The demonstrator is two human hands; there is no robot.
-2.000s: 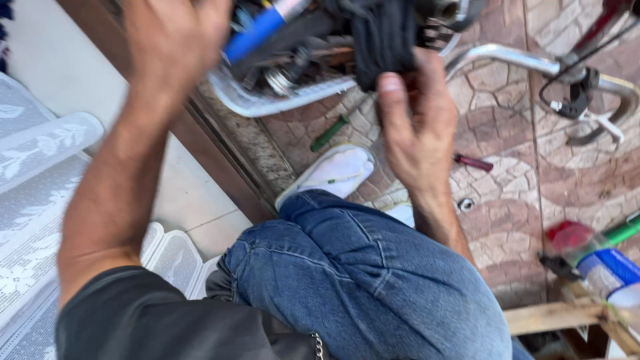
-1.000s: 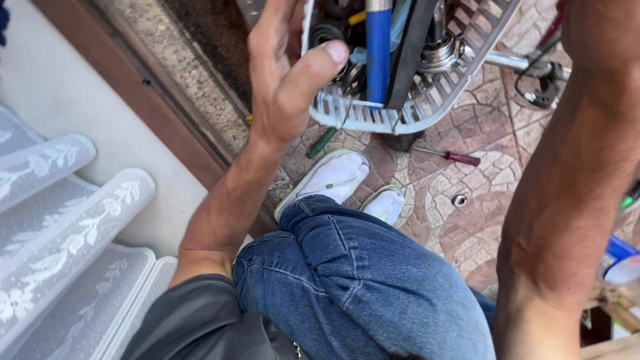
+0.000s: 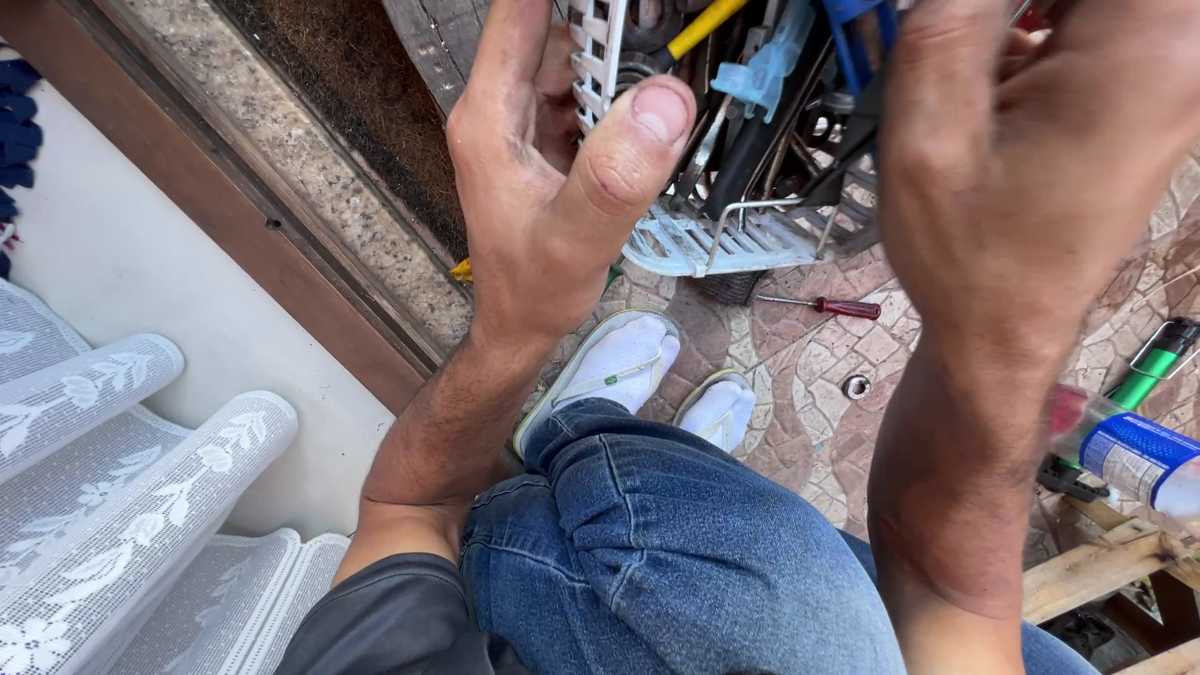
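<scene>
At the top centre is a white plastic basket point(image 3: 722, 246) filled with metal tools, among them a yellow-handled tool point(image 3: 705, 30), a light blue plastic piece point(image 3: 764, 70) and a dark bar. My left hand point(image 3: 553, 178) is at the basket's left wall, its fingers passing behind the slats and its thumb in front, so it grips the wall. My right hand point(image 3: 1012, 159), blurred, is over the basket's right side near a blue plastic part point(image 3: 858, 19). Its fingertips are cut off or hidden, and whether it holds anything does not show.
A red-handled screwdriver point(image 3: 847, 307) and a metal nut point(image 3: 856, 386) lie on the patterned paving. At the right are a bottle with a blue label point(image 3: 1139, 459), a green cylinder point(image 3: 1146, 375) and a wooden frame point(image 3: 1097, 572). A doorsill point(image 3: 234, 187) and lace curtain point(image 3: 159, 525) are at left.
Two seconds ago my right hand was at a black bundle, which no longer shows. My left hand has come to the basket's left wall. My right hand has moved back over the basket since one second ago.
</scene>
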